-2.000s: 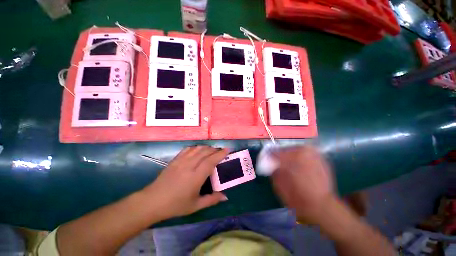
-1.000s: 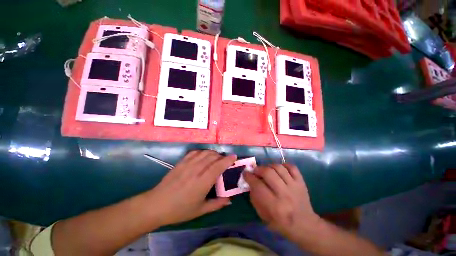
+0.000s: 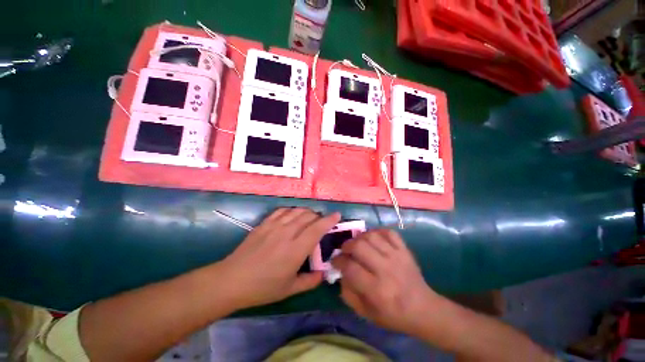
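Observation:
A pale pink camera (image 3: pixel 337 239) is on the dark green bench in front of the foam tray, its dark screen facing up. My left hand (image 3: pixel 272 258) holds its left side between thumb and fingers. My right hand (image 3: pixel 382 279) presses a small white wipe (image 3: pixel 332 274) at the camera's lower edge, and its fingers cover the right part of the camera. A thin white strap (image 3: pixel 233 220) sticks out to the left of my left hand. Both hands are bare.
The red-pink foam tray (image 3: pixel 205 180) holds white and pale pink cameras in four columns, with straps looped over them. A labelled bottle (image 3: pixel 308 27) stands behind it. Red-orange foam trays (image 3: pixel 488 39) are stacked at the back right. Clear scraps (image 3: pixel 39 56) lie at the left.
My right hand has come in from the right onto the camera, and the wipe has moved from its button side to its lower edge. My left hand still holds the camera.

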